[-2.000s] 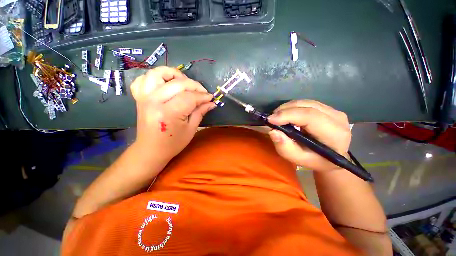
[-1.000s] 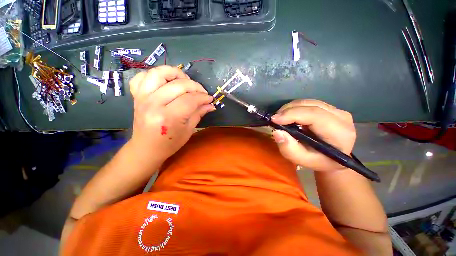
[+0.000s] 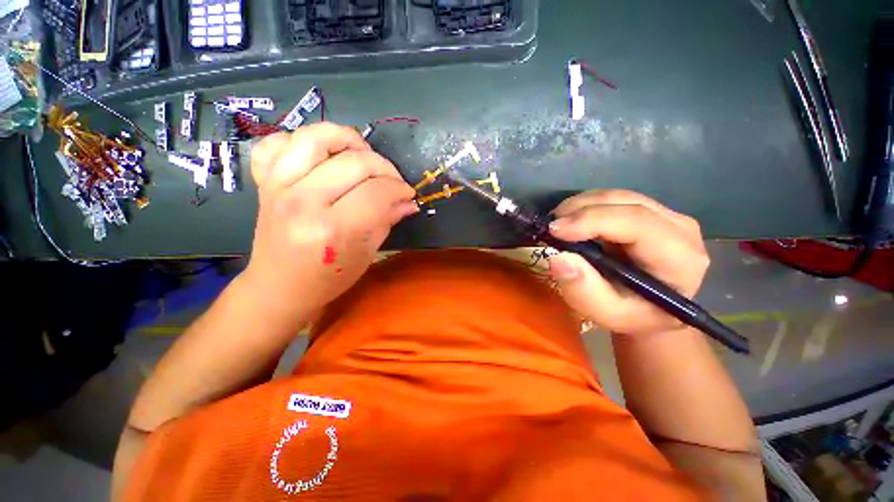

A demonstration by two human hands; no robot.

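My left hand (image 3: 323, 201) pinches the near end of a flex cable (image 3: 448, 192) with pale branched ends, over the front edge of the green bench. Two yellow-orange strips with pale ends fan out from the fingertips; whether they are one piece I cannot tell. My right hand (image 3: 632, 260) holds a black soldering iron (image 3: 627, 275) like a pen, its metal tip pointing left, close to the two strips. Whether the tip touches them is too small to tell. The fingers of my left hand hide the held end.
A flex cable pile (image 3: 98, 172) lies at left, with small wired parts (image 3: 201, 162) beside it. A parts tray (image 3: 412, 61) with phone housings stands at the far side. A single white part (image 3: 576, 90) and tweezers (image 3: 814, 118) lie at right.
The two strips have spread apart at their far ends, where they were close together before. The iron and my right hand have shifted slightly to the right. My left hand has barely moved.
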